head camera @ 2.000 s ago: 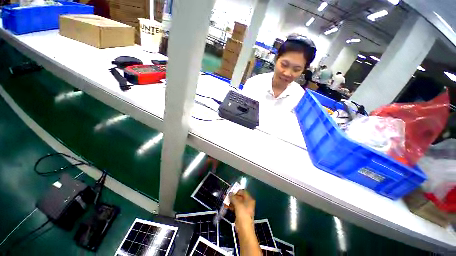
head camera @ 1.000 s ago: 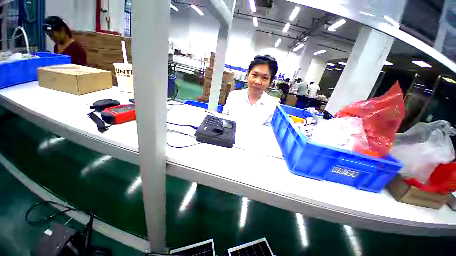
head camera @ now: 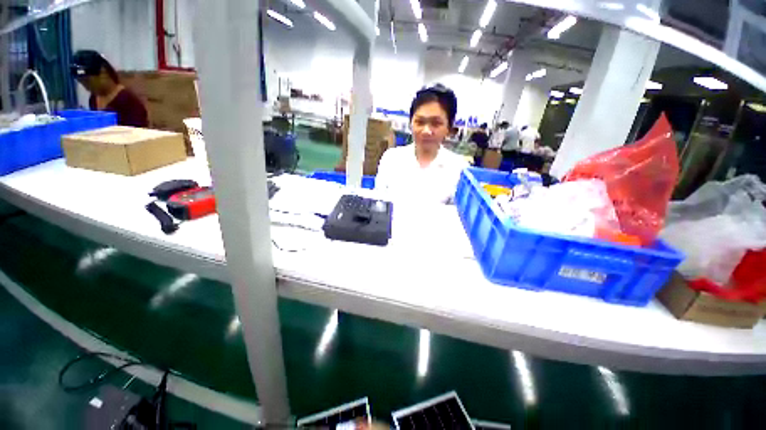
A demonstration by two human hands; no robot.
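Observation:
Two small solar panels, dark with white grid lines and white borders, show at the bottom edge, cut off by it: one left of centre (head camera: 338,413) and one to its right (head camera: 433,412). A small blurred skin-toned patch, apparently my right hand (head camera: 379,425), shows at the bottom edge between them. Almost all of that hand is out of the picture, so its grip cannot be told. My left hand is not in view.
A white shelf (head camera: 378,298) with a grey post (head camera: 243,252) crosses ahead. It bears a black device (head camera: 359,220), red meter (head camera: 193,203), cardboard box (head camera: 126,151) and blue bin (head camera: 546,262). A person (head camera: 424,159) faces me behind it. A dark soldering station (head camera: 113,407) is lower left.
The view has tilted up from the green bench, so most panels and the hand with a white item have dropped out. Since one second ago, a small patch of hand has appeared at the bottom.

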